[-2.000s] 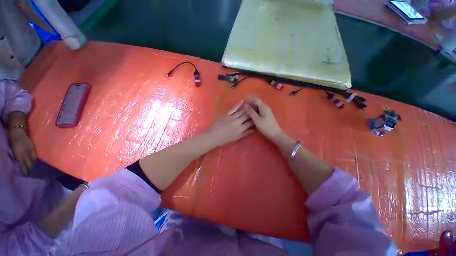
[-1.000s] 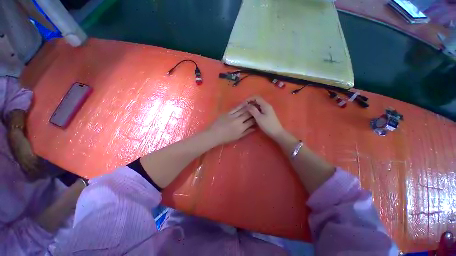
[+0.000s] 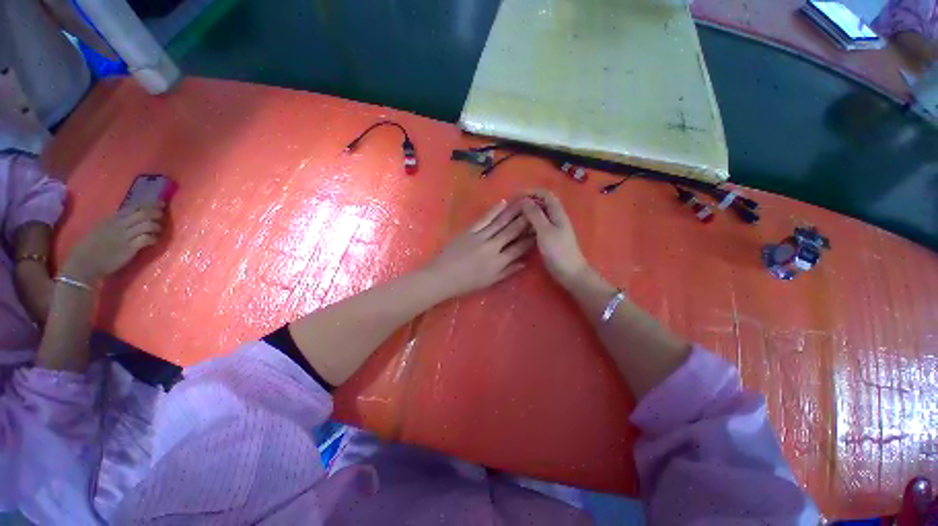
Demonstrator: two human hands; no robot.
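My left hand (image 3: 483, 255) rests palm down on the orange-red bench film (image 3: 514, 380), its fingers slightly apart. My right hand (image 3: 555, 238) is curled against the left fingertips, its fingers close together. The hands touch and no object shows in either; the right fingertips are partly hidden. A black band is on my left forearm and a silver bracelet (image 3: 612, 305) on my right wrist. Black cables with red and white connectors (image 3: 694, 202) lie beyond my hands. A silver-black cluster (image 3: 794, 253) lies to the right.
A yellow board (image 3: 597, 92) spans the dark green belt (image 3: 339, 62). A short cable (image 3: 409, 154) lies left of centre. At left, a neighbour's hand (image 3: 118, 241) is on a pink-edged phone (image 3: 149, 191). Pale-faced flat devices (image 3: 845, 26) are at far right. A red object (image 3: 915, 501) is lower right.
The neighbour's hand has reached onto the phone and partly covers it. My right fingers have shifted slightly upward over the left fingertips; my arms are nearly unmoved.
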